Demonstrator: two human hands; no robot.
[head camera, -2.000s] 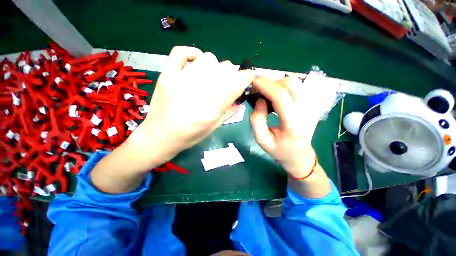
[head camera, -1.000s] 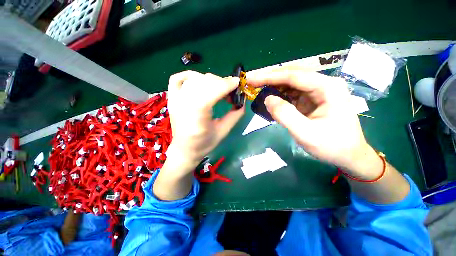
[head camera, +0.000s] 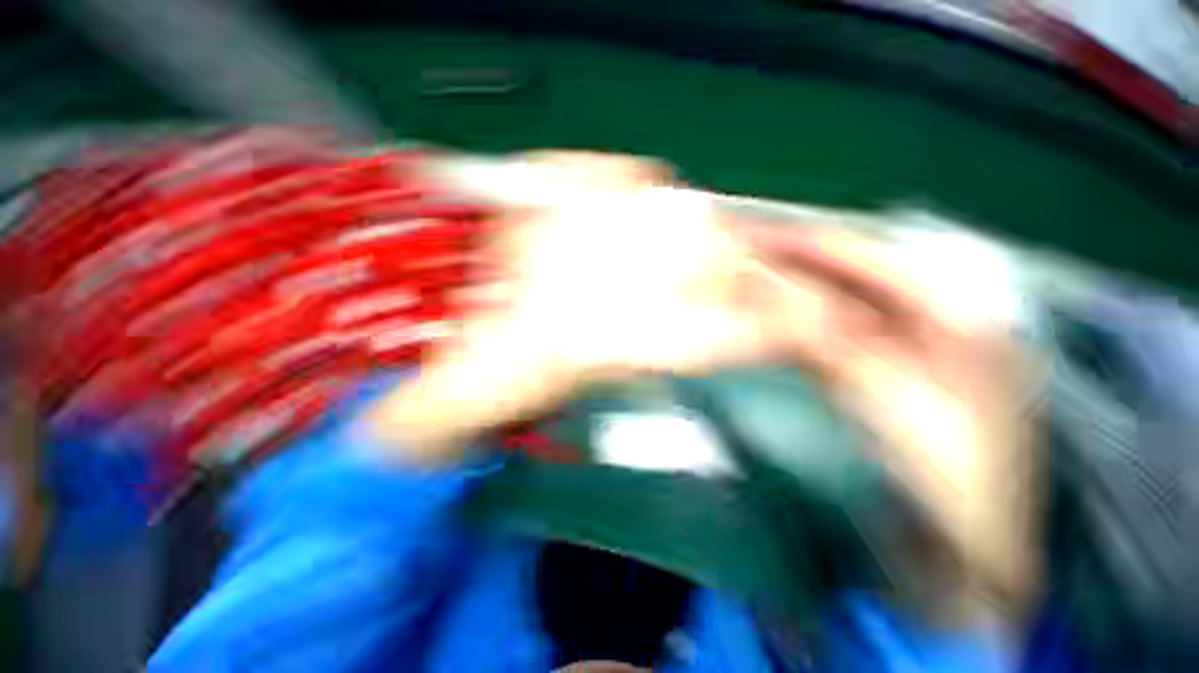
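The whole view is strongly motion-blurred. My left hand (head camera: 605, 283) is a bright blur in the middle, over the bench's far edge. My right hand (head camera: 907, 355) is just right of it, and the two hands meet or overlap. The dark unit seen earlier between my fingers cannot be made out, so what either hand holds is hidden. White paper slips (head camera: 660, 442) lie on the green mat (head camera: 618, 506) below my hands.
A large heap of red clamps (head camera: 250, 289) fills the left side. A dark green conveyor (head camera: 684, 112) runs across the far side, with a small blurred item (head camera: 471, 82) on it. A whitish blurred thing (head camera: 966, 270) lies beyond my right hand. A red-edged tray (head camera: 1118, 66) is at top right.
The view has swung and blurred. My hands appear closer together than one second ago, when they held an open dark unit with gold film between them. That unit no longer shows.
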